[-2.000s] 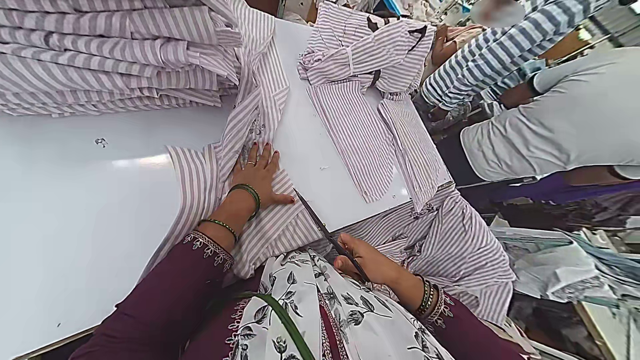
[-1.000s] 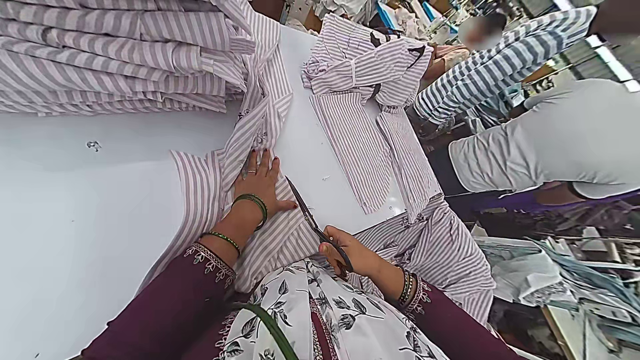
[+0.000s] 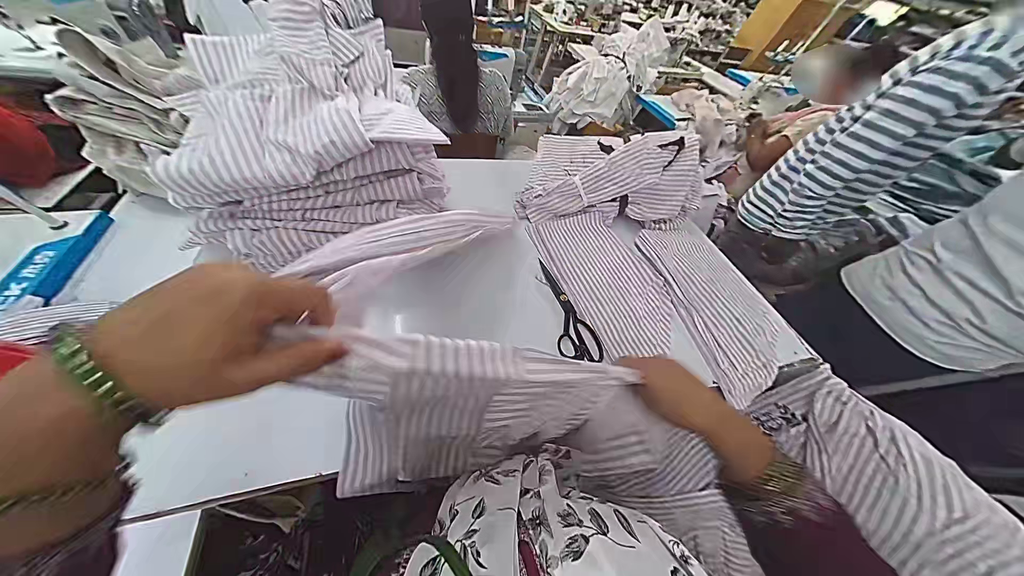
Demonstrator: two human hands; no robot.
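A striped fabric garment (image 3: 480, 392) is stretched between my two hands above the table's front edge. My left hand (image 3: 232, 336), blurred, pinches its left end between thumb and fingers. At its right end my right hand (image 3: 680, 400) grips the cloth, with the fingertips partly hidden. Black-handled scissors (image 3: 578, 328) lie on the white table just beyond the cloth, near striped fabric pieces (image 3: 612, 284). More striped cloth (image 3: 888, 464) hangs over the table edge at the right, beside my right forearm.
A tall pile of folded striped fabric (image 3: 296, 152) stands at the back left of the white table (image 3: 464, 296). A tied striped bundle (image 3: 616, 180) lies at the back right. Co-workers stand close on the right, one in a striped sleeve (image 3: 880, 120). Sewing workstations are beyond.
My right hand has let go of the scissors, which now lie on the table. Both hands have lifted the cloth that lay under my left hand. The view has tilted up.
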